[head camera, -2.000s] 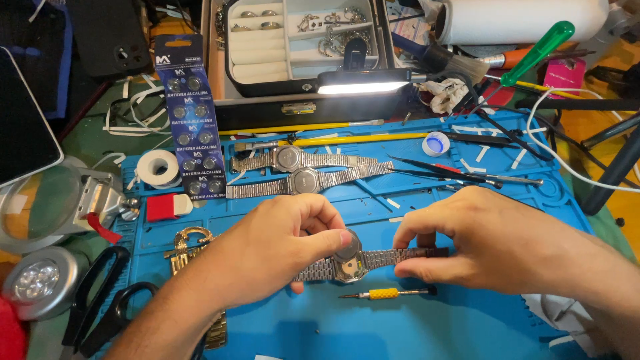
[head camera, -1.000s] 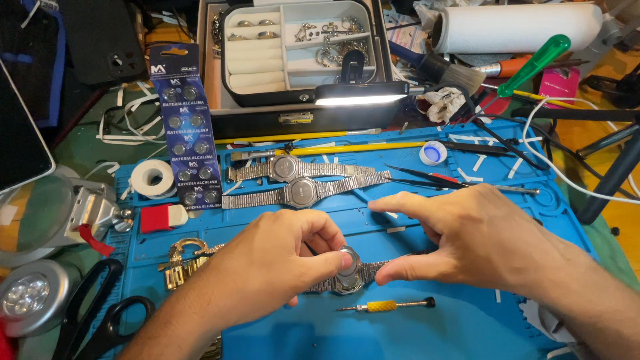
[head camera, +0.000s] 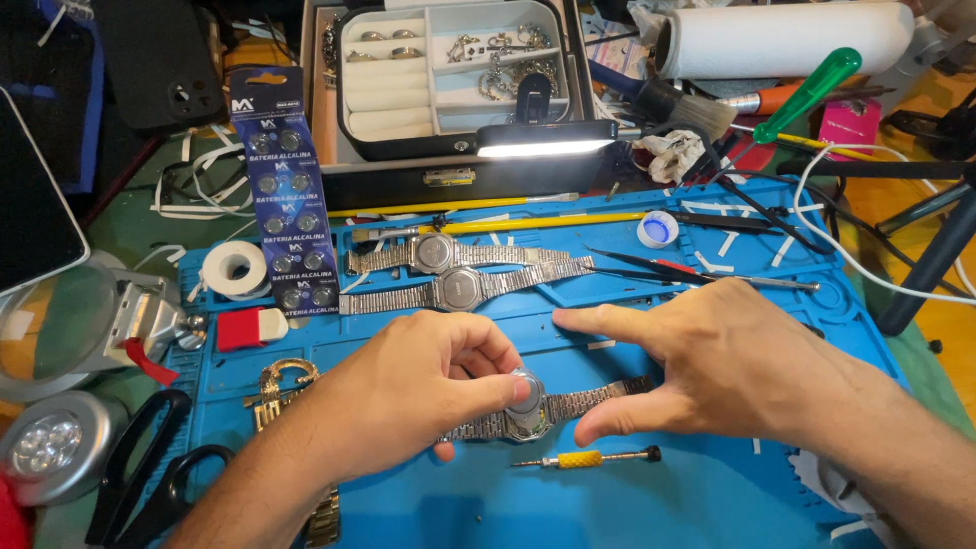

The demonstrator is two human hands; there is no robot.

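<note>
My left hand (head camera: 450,381) pinches a round metal watch case back (head camera: 526,390) between thumb and fingers, over a wristwatch with a metal link bracelet (head camera: 583,402). The case back partly covers the watch's case. Just right of the case, my right hand (head camera: 686,366) is spread, thumb and index finger apart, holding nothing; its thumb is close to the bracelet. A small yellow-handled precision screwdriver (head camera: 579,459) lies below the watch on the blue work mat (head camera: 427,496). Two metal-bracelet watches (head camera: 457,290) lie face down beyond my left hand.
A blister card of button cells (head camera: 286,191), a tape roll (head camera: 235,271) and black-handled scissors (head camera: 152,465) are on the left. Behind stand a jewelry box (head camera: 385,99) and a lit lamp (head camera: 547,147). Tweezers (head camera: 648,267) and a small blue-and-white cup (head camera: 657,229) lie beyond my right hand.
My right hand was at the bracelet two seconds ago and is now off it with its fingers spread. The case back has come down over the watch, still in my left hand.
</note>
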